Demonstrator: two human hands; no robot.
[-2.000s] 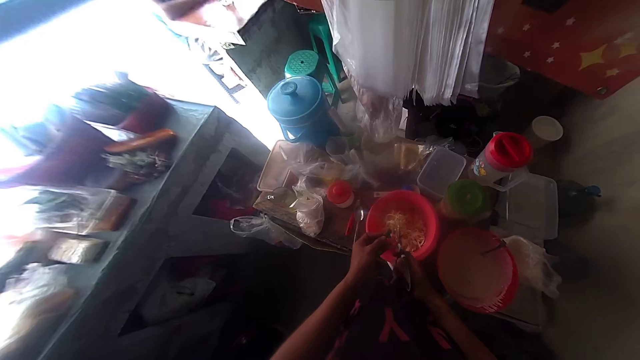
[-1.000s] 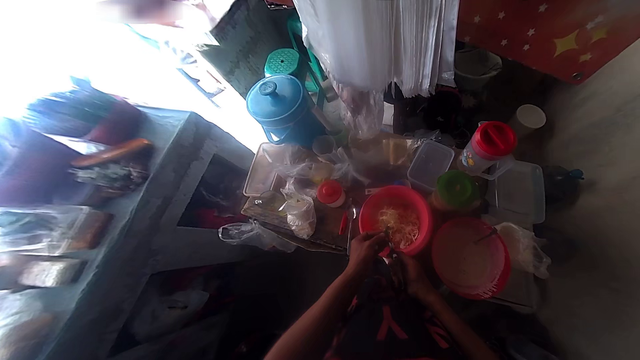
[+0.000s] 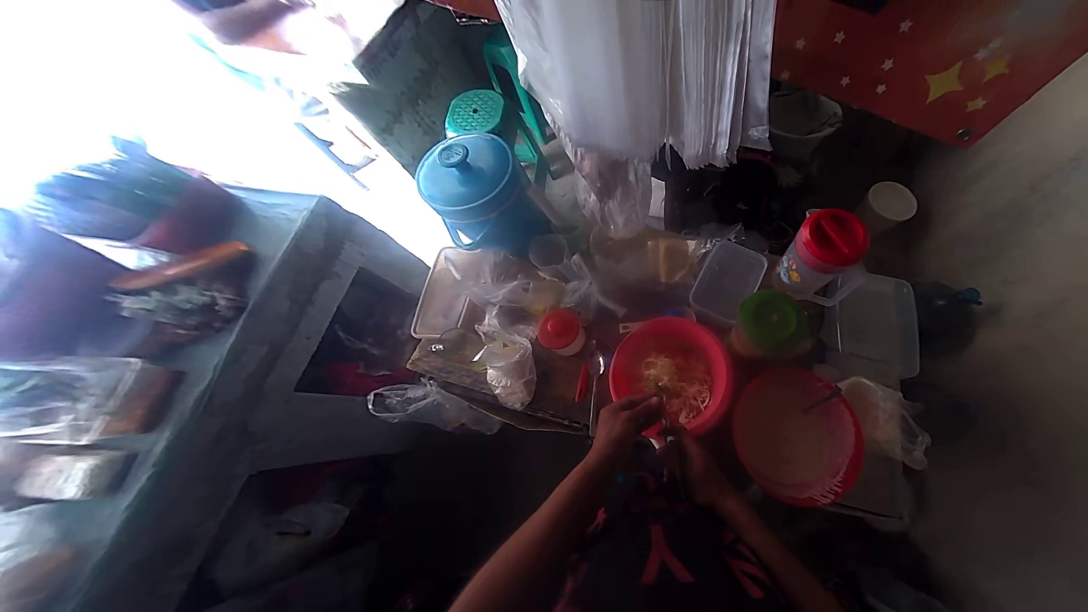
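Observation:
A red plastic bowl (image 3: 625, 361) holds pale shredded food (image 3: 680, 387). At its near left rim is my left hand (image 3: 625, 425), its fingers bent together over the edge and pinching something small and dark that I cannot make out. My right hand (image 3: 693, 463) sits just below the near rim, closed around a small object, perhaps a tool, too dark to name. Right of the bowl stands a larger red basin (image 3: 795, 433) of pale batter with a utensil handle leaning in it. A metal spoon (image 3: 596, 370) and a red-handled item (image 3: 581, 383) lie left of the bowl.
A blue lidded jug (image 3: 476, 191) stands at the back left, near a green stool (image 3: 476, 112). A red-lidded pitcher (image 3: 820, 255), a green-lidded container (image 3: 772, 321) and a clear box (image 3: 728, 282) stand behind the bowls. White plastic bags (image 3: 637, 76) hang above. A concrete counter (image 3: 280, 255) runs along the left.
Both hands stay at the near rim of the red bowl, with small shifts of the fingers. The other things stay where they were.

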